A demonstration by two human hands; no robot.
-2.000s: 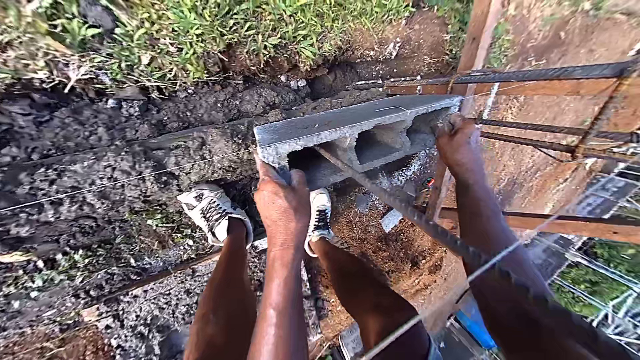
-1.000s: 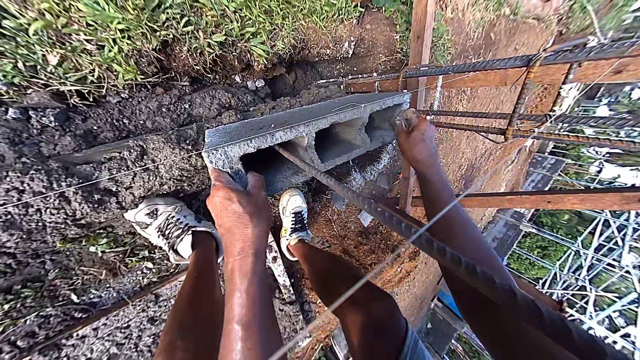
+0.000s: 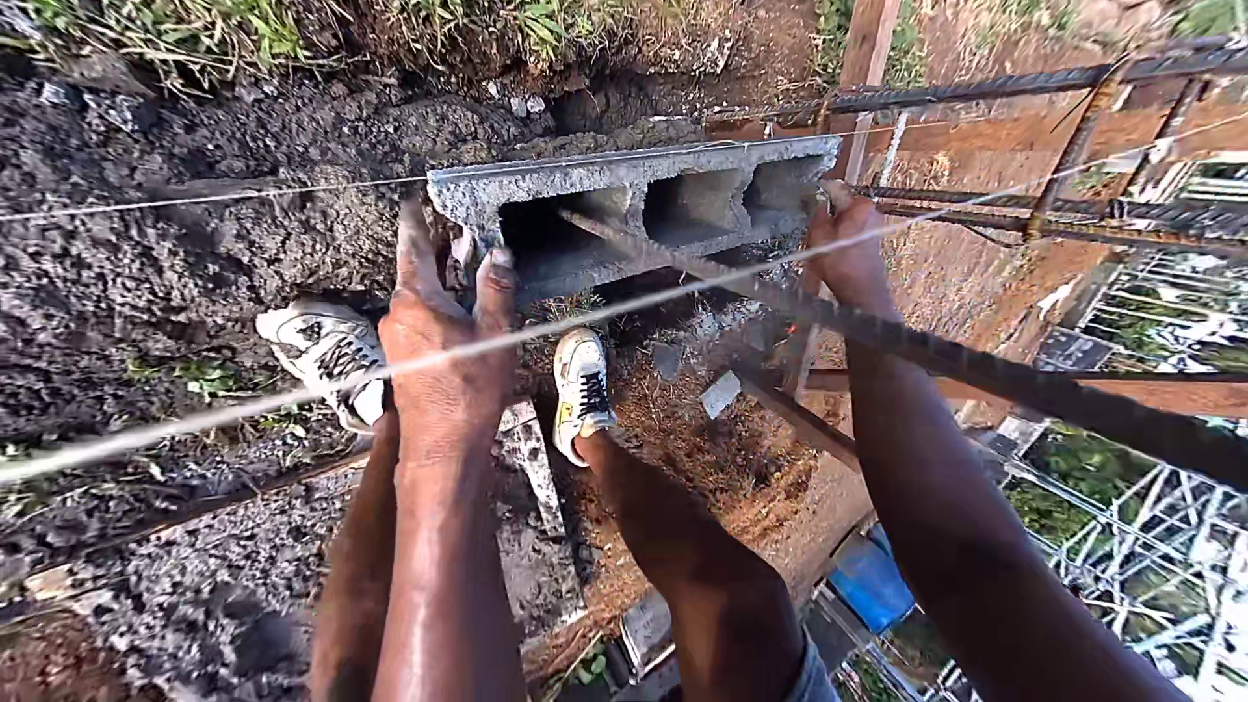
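Note:
A grey hollow concrete block (image 3: 634, 210) lies across the view with its three cores facing me. A ribbed steel rebar (image 3: 877, 331) passes into its left core and runs down to the right. My left hand (image 3: 444, 322) is against the block's left end, fingers along the end and thumb at the lower front edge. My right hand (image 3: 846, 239) grips the block's right end. A taut string (image 3: 244, 195) runs along the block's top edge. Another string (image 3: 624, 310), nearer the camera, crosses in front of my left wrist and the rebar.
Wet grey mortar or mud (image 3: 195, 234) spreads to the left. A rebar cage (image 3: 1043, 195) and a wooden post (image 3: 863, 58) stand at the right. My shoes (image 3: 582, 385) are below the block, near a broken chip (image 3: 721, 394). A blue container (image 3: 871, 580) sits lower right.
Both hands have kept to the ends of the block. Its upper long edge now lines up with the taut string, and its top face shows less than before.

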